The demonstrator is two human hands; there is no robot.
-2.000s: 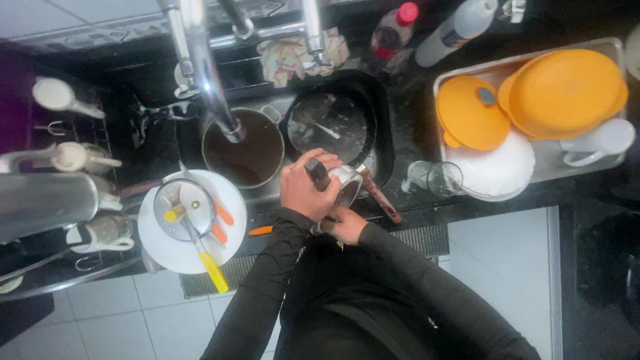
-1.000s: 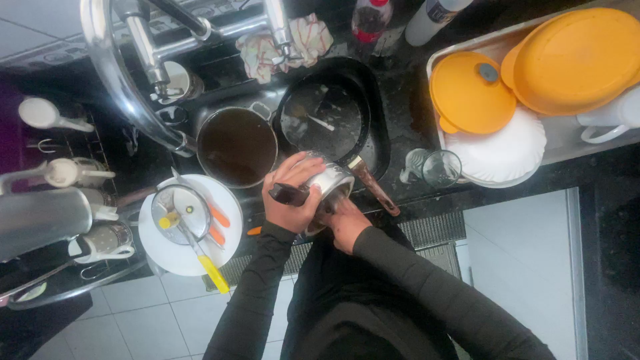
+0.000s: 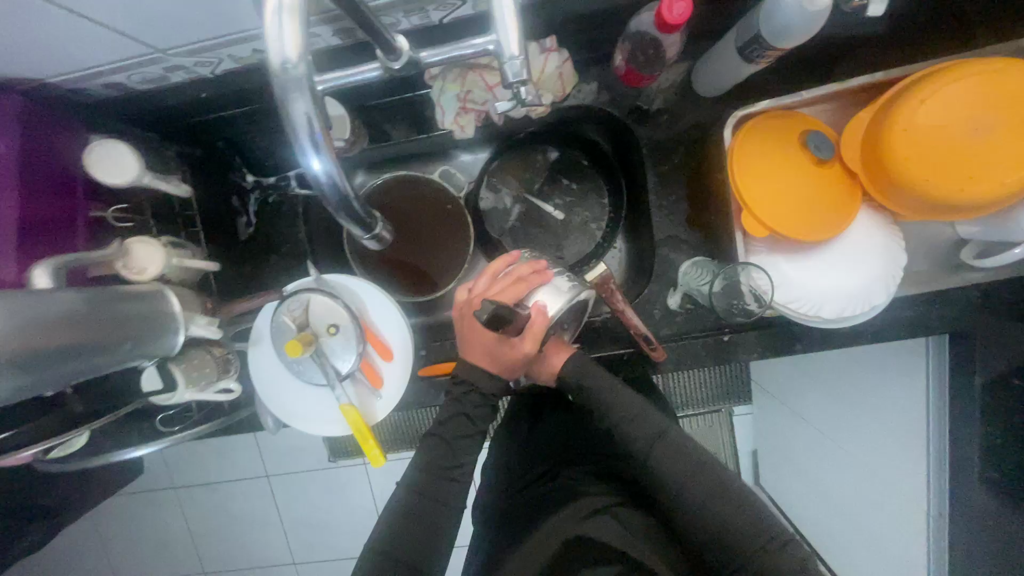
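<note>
My left hand (image 3: 502,316) grips a small metal pot (image 3: 562,298) with a dark handle (image 3: 501,317), at the sink's front edge. My right hand (image 3: 552,360) is at the pot's near side, its fingers partly hidden at or inside the opening; what they hold cannot be seen. Behind the pot, a black frying pan (image 3: 588,212) with a brown handle (image 3: 626,312) lies in the sink, a pale utensil (image 3: 544,206) in it. To its left stands a pot of brown liquid (image 3: 416,240).
A chrome faucet (image 3: 308,120) arches over the sink. At left, a white plate (image 3: 272,392) holds a metal lid or strainer and colored-handled cutlery. A drinking glass (image 3: 742,292) stands right of the sink, beside a tray (image 3: 730,136) with orange containers. Bottles (image 3: 652,44) stand behind.
The pot in my hands has been turned, its opening showing less than one second ago. My left hand now lies spread over its side.
</note>
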